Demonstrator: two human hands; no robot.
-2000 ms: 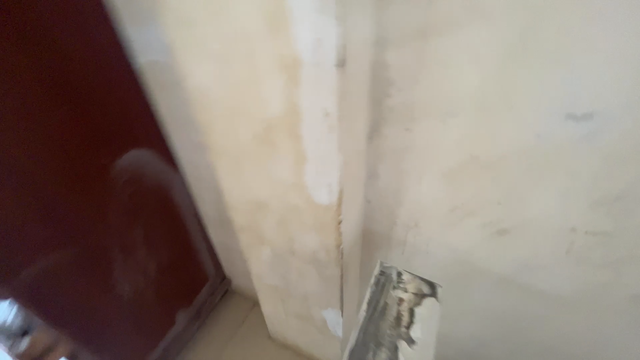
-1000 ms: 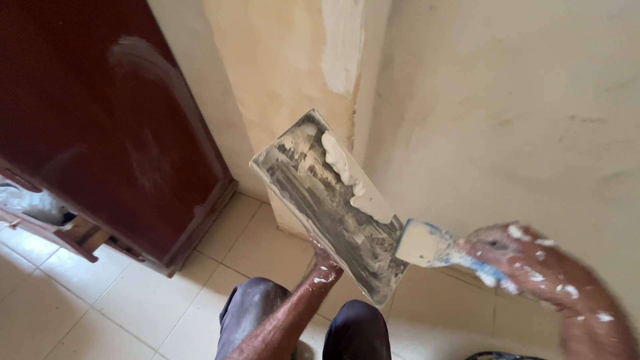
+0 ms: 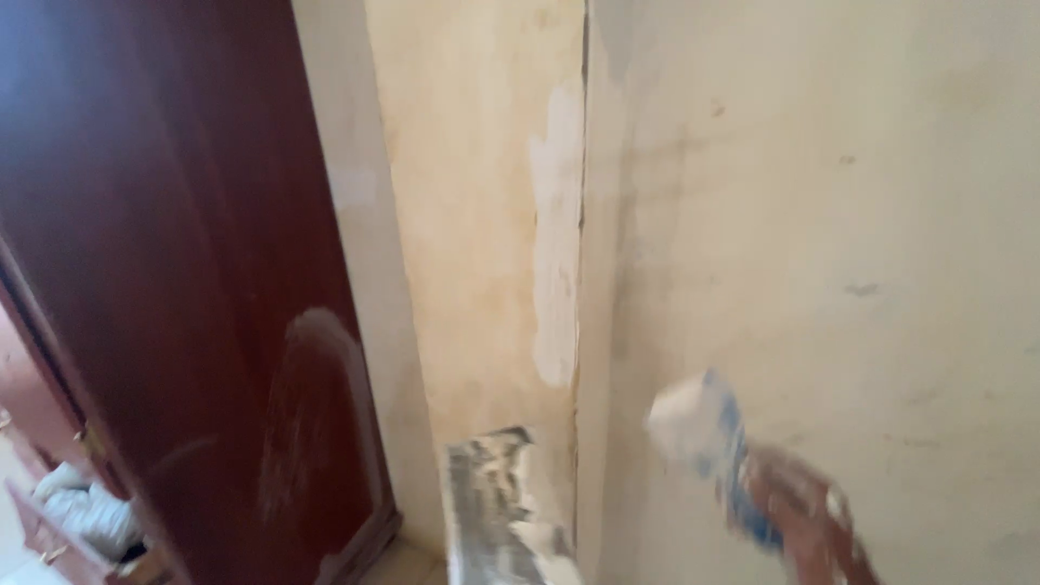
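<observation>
My right hand (image 3: pixel 808 508), spotted with white filler, is closed around the blue handle of a putty knife (image 3: pixel 699 418). White filler covers the knife's blade, which is blurred and stands in front of the wall at the right. A flat rectangular metal plate (image 3: pixel 496 512) smeared with grey and white filler rises from the bottom edge; my left hand is out of the frame. Beyond the plate, a strip of white filler (image 3: pixel 556 276) runs down the wall edge beside a narrow dark crack (image 3: pixel 583 154).
A dark red wooden wardrobe (image 3: pixel 187 244) stands at the left, with whitish smears low on its side. Its open drawer (image 3: pixel 57 536) holds a plastic bag (image 3: pixel 93 508). Floor tiles (image 3: pixel 402 561) show at the bottom, and a marked wall (image 3: pixel 853 244) spans the right.
The view has tilted up from the floor. One second ago the knife touched the plate's edge; now it is apart from it, to the right. My left hand has left the view.
</observation>
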